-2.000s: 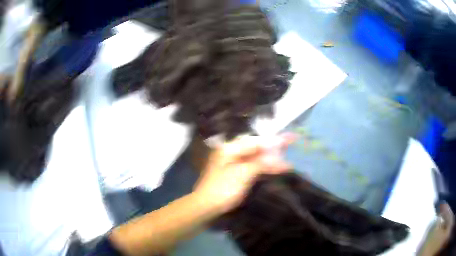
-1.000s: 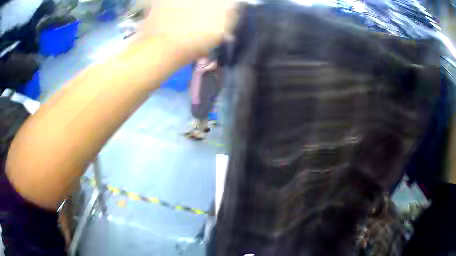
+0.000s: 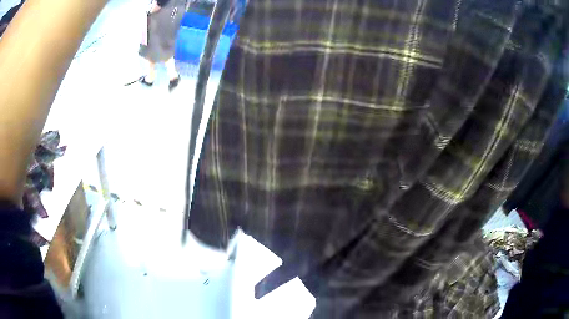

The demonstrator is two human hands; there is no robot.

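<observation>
A plaid garment piece (image 3: pixel 324 124), dark brown-grey with cream-yellow check lines, hangs in front of me and covers the middle and right of the view. It falls in long folds on its right side, and its upper end is cut off by the top edge. My left forearm rises along the left edge, but my left hand is beyond the top of the picture. A dark sleeve shows at the lower right, with no right hand visible. What holds the cloth cannot be seen.
A crumpled plaid pile (image 3: pixel 462 283) lies at the lower right. White flat pieces (image 3: pixel 256 261) show below the garment. A metal-framed stand (image 3: pixel 90 240) is at lower left. A blue bin (image 3: pixel 199 40) and a person's legs (image 3: pixel 161 47) are farther back.
The plaid cloth has shifted left and now shows its checks sharply. My left forearm has moved up and left, taking the hand out of the picture. The view has tilted down.
</observation>
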